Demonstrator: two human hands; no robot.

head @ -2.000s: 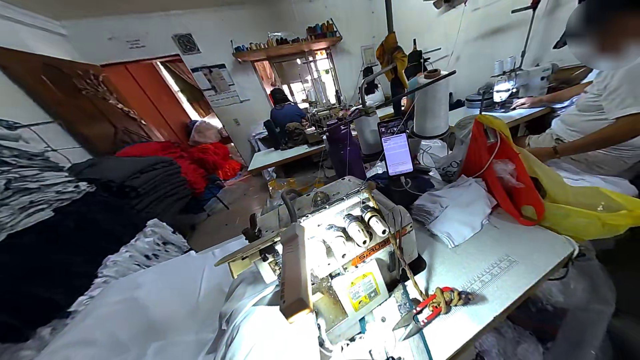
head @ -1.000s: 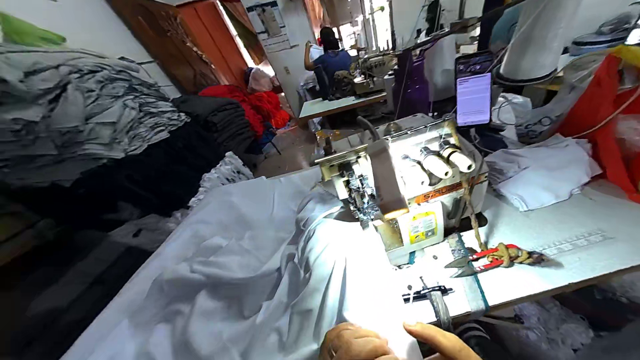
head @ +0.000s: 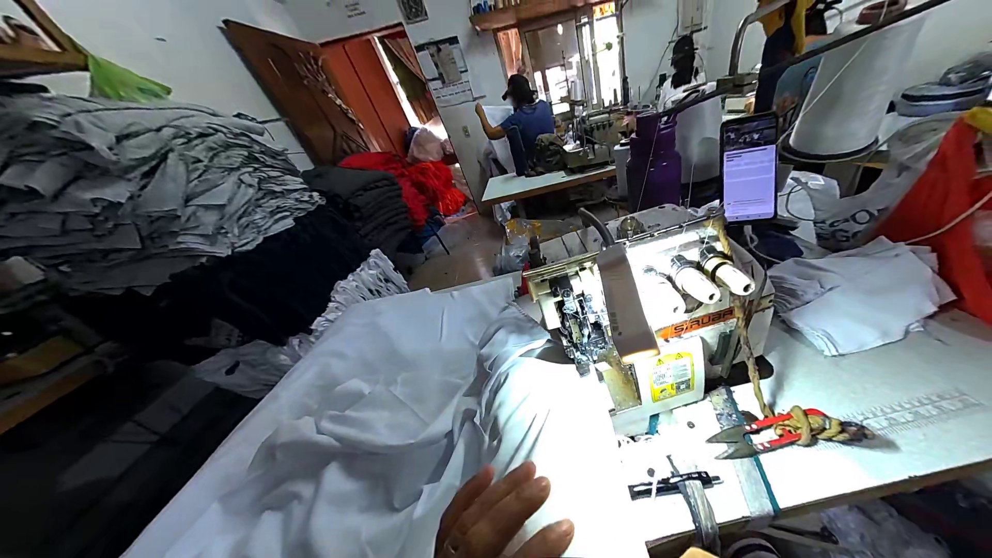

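My left hand (head: 504,515) rests palm down on white fabric (head: 372,449) at the bottom centre, fingers slightly apart, gripping nothing I can see. Only a fingertip-sized patch of my right hand (head: 697,552) shows at the bottom edge; what it does is hidden. The fabric runs up to a lit Siruba overlock sewing machine (head: 674,372), beside its exposed looper and needle area (head: 577,318). Red-handled thread snips (head: 775,432), tied with a cord, lie on the table right of the machine. A dark metal fitting (head: 674,486) is fixed near the table's front edge.
White cut pieces (head: 860,291) lie stacked behind right, near a red bag (head: 945,225). A phone (head: 749,167) stands behind the machine, by a large thread cone (head: 852,93). Grey fabric piles (head: 155,178) rise at left. A person (head: 531,124) holds white cloth by another machine.
The view has swung toward the left and closer to the machine. My left hand, its fingers bent one second ago, now has them stretched out; my right hand has mostly left the view.
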